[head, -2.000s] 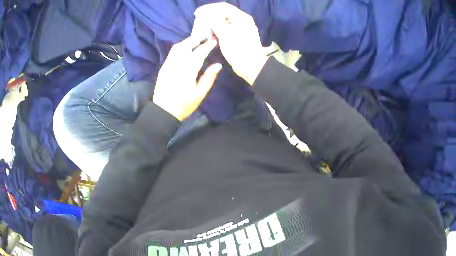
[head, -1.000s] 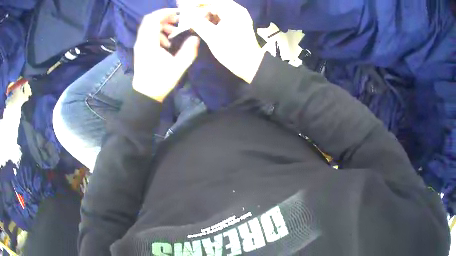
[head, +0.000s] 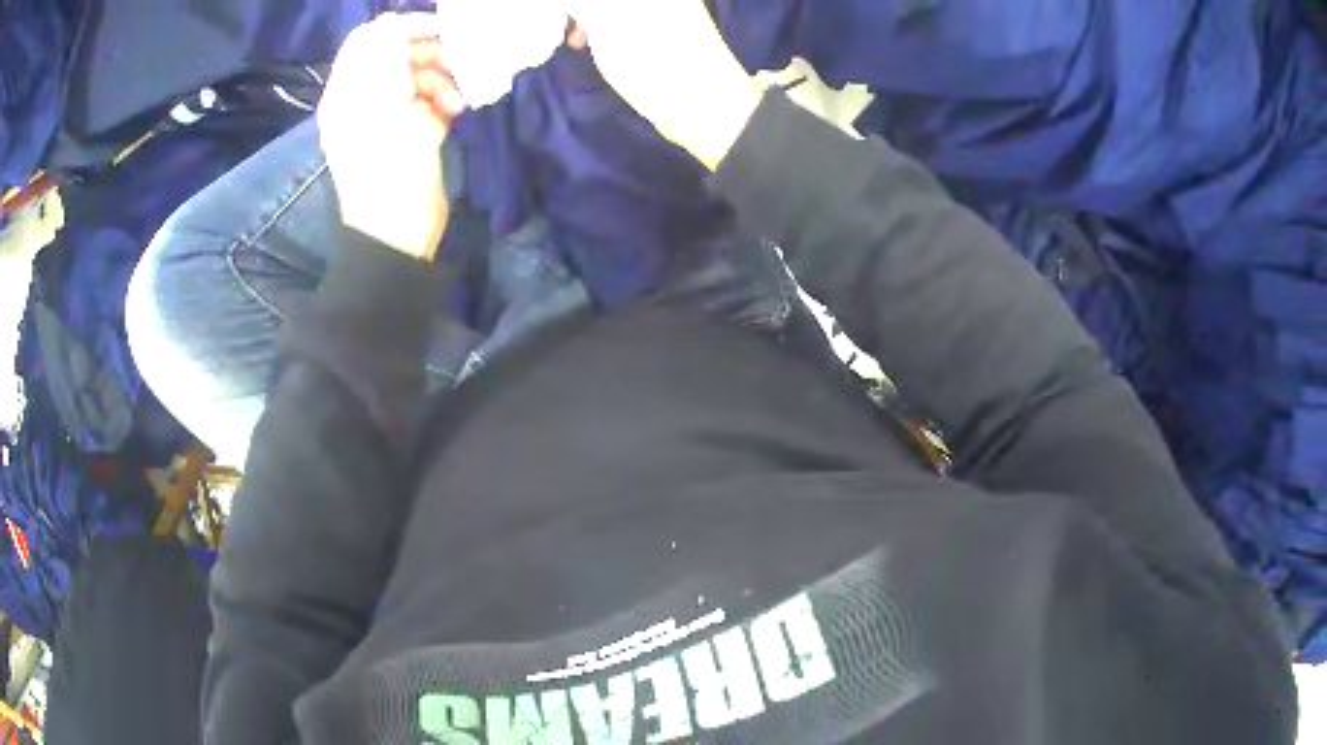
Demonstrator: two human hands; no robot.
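Observation:
A white patch (head: 499,51) with washed-out detail is stretched between my hands at the top edge of the head view. My left hand (head: 384,109) holds its left side with bent fingers. My right hand (head: 651,66) holds its right side and is partly cut off by the top edge. The navy garment (head: 590,204) hangs below the patch, between my hands and over my lap. Whether the patch is still joined to the garment cannot be told.
Blue cloth (head: 1019,102) is heaped at the right and upper right. White scraps (head: 818,99) lie beside my right sleeve. Dark cloth (head: 189,66) lies at the upper left. Another white mass (head: 26,269) is at the far left edge. My jeans knee (head: 204,313) is at left.
My hands have moved up, and my left hand has moved left, away from my right hand. The white patch now shows wide between them.

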